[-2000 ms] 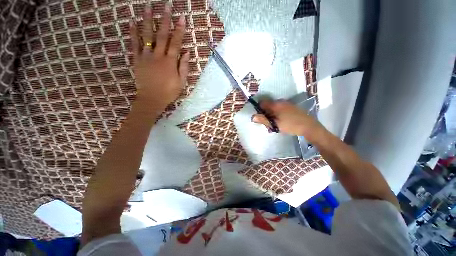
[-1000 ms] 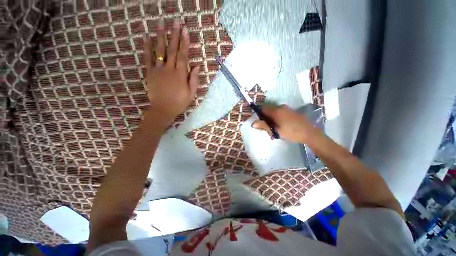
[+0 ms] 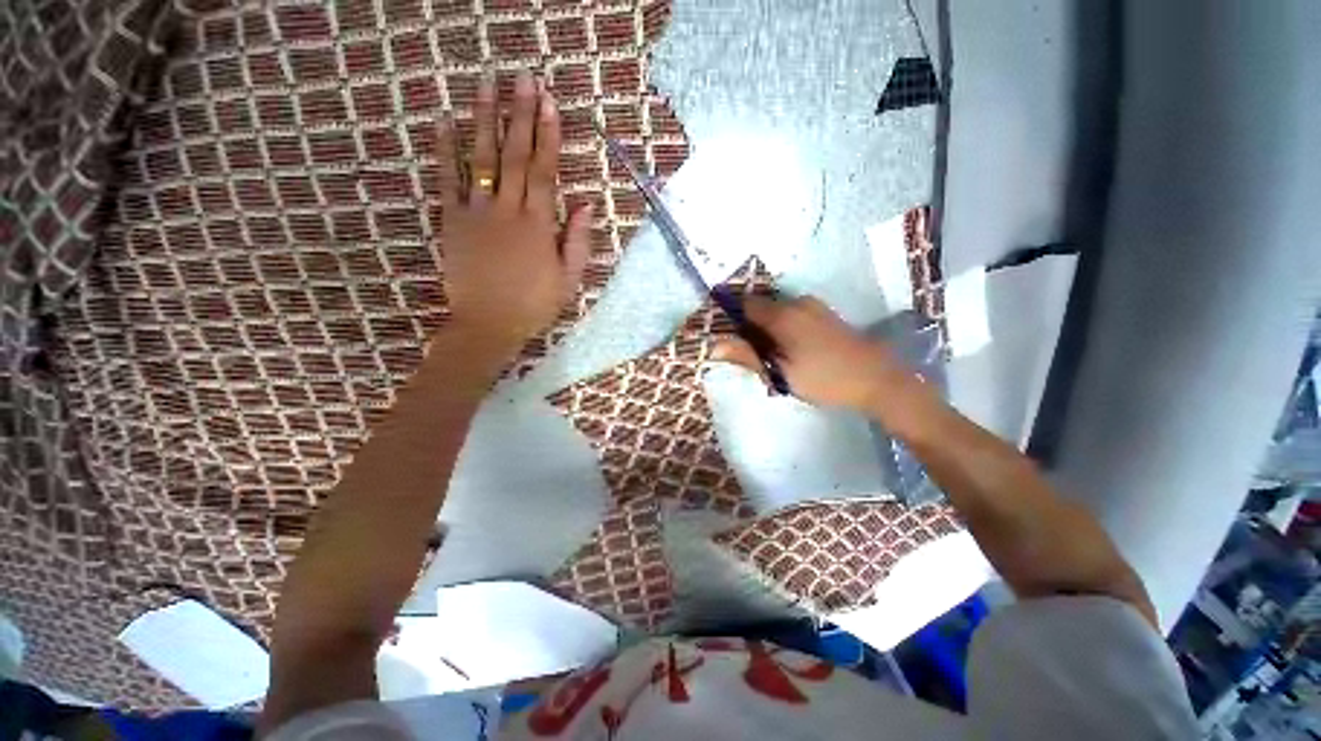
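The main fabric (image 3: 319, 232), brown-red with a cream diamond lattice, covers the left side of the table. My left hand (image 3: 507, 239) lies flat on it, palm down, fingers slightly apart, holding nothing. My right hand (image 3: 804, 348) grips the black handles of the fabric shears (image 3: 669, 225). Their long silver blades point up and left, with the tips at the fabric's right part near its edge. Whether the blades are parted is hard to tell. A cut fabric piece (image 3: 652, 420) lies between my forearms, below the shears.
Another lattice piece (image 3: 840, 550) lies near the front edge. White paper sheets (image 3: 522, 630) lie at the front, and a pale polygon (image 3: 196, 651) at front left. A metal plate (image 3: 913, 362), dark scrap (image 3: 910, 84) and large roll (image 3: 1188, 261) are at right.
The blade tips have moved up and left, further over the fabric. My left hand stays flat on the cloth. The whole view has shifted slightly.
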